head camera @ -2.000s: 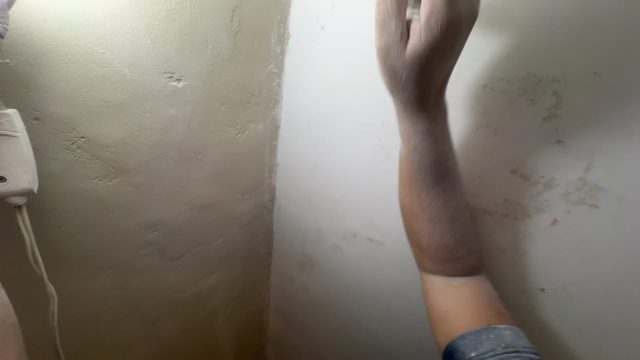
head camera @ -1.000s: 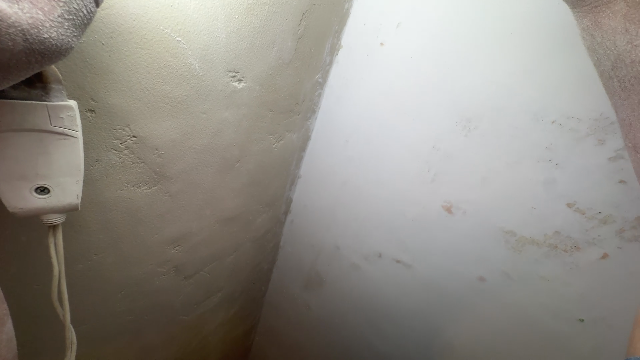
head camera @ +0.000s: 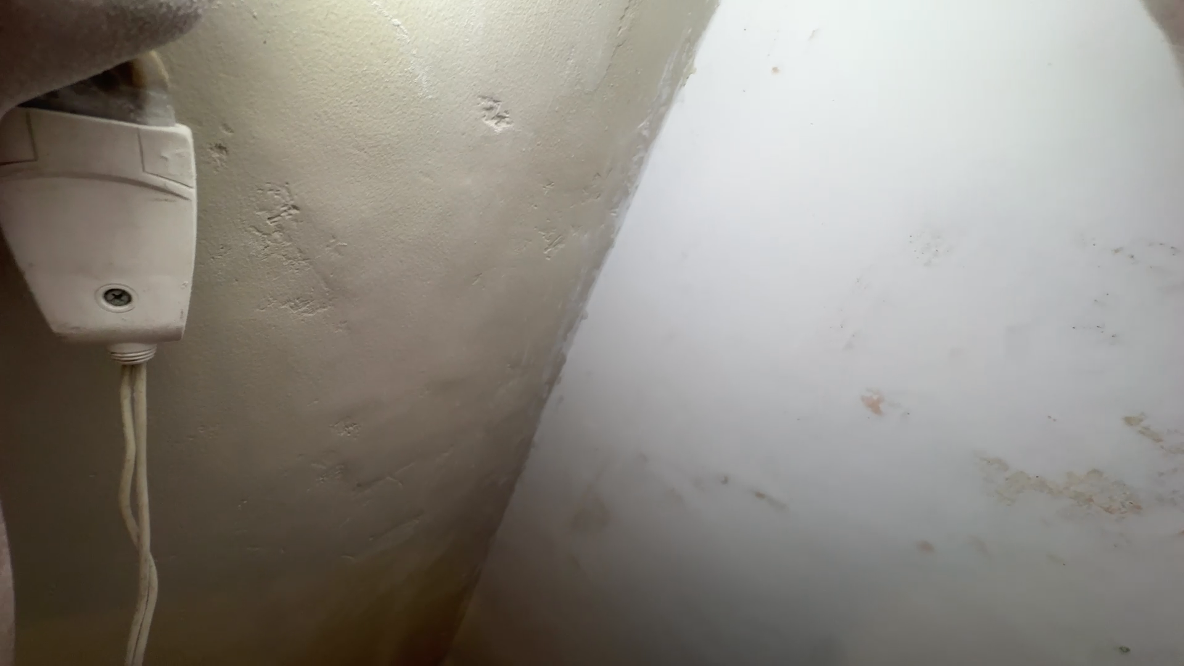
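Observation:
A dusty, blurred part of my left hand or arm (head camera: 92, 42) crosses the top left corner; its fingers cannot be made out. Just under it is a white plastic electrical housing (head camera: 97, 227) with a cross-head screw and a clouded, see-through part at its top. A pale twin cord (head camera: 139, 518) hangs from the ribbed collar at its bottom. Whether the left hand holds the housing cannot be told. At the top right corner only a sliver of skin shows, likely my right arm; the right hand itself is out of view.
A cream plastered wall (head camera: 388, 277) with dents and chips fills the left side. It meets a white wall (head camera: 786, 277) along a slanting, rough corner edge. Stains and flaked patches (head camera: 1073, 490) mark the white wall at the lower right. Skin also shows at the lower left edge.
My right hand and forearm, raised before the white wall two seconds ago, have moved right and almost out of view. The view has shifted, so more of the housing shows.

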